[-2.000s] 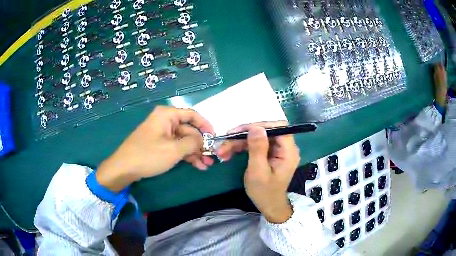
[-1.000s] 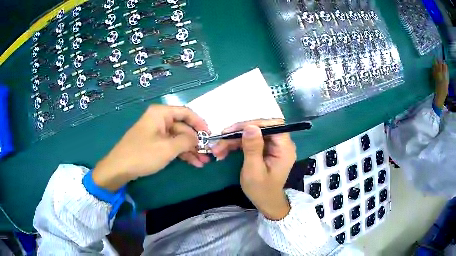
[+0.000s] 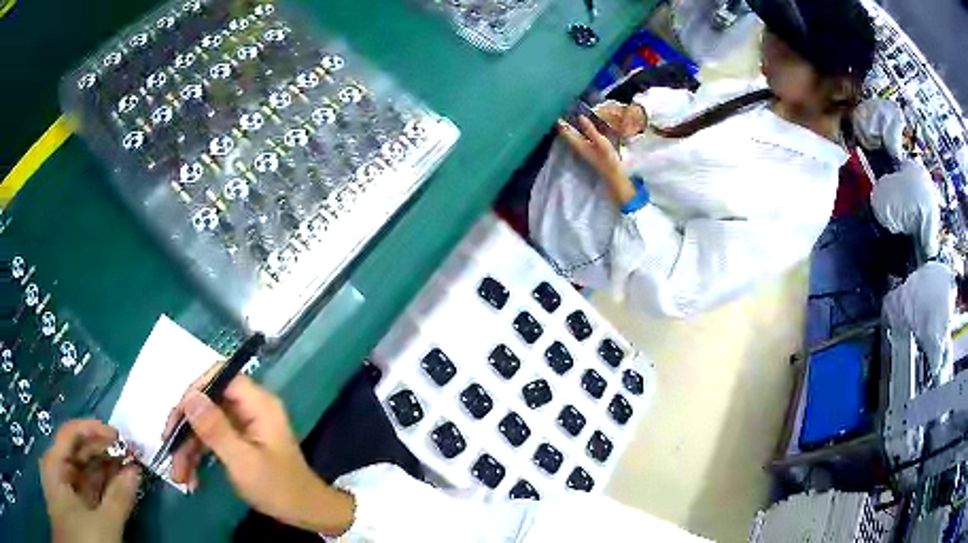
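Observation:
The view is turned to the right, so my hands are at the lower left. My left hand [image 3: 90, 483], cut off by the bottom edge, holds a small silver flex circuit assembly [image 3: 119, 450] in its fingertips. My right hand [image 3: 246, 445] holds the black tweezers [image 3: 218, 384], their tip pointing down beside the assembly. Whether anything is at the tip is too small to tell. A white card [image 3: 159, 377] lies on the green mat behind my fingers, partly covered by them.
Stacked clear blister trays [image 3: 255, 159] stand beyond my hands. A clear blister tray [image 3: 64, 366] lies at the left edge. A white tray of black parts [image 3: 409, 337] is right of my arm. A person [image 3: 722, 180] in a white smock sits farther along the bench.
The view has swung to the right, so my hands now show at the lower left and the other person is in view. My hands still hold the assembly and the tweezers.

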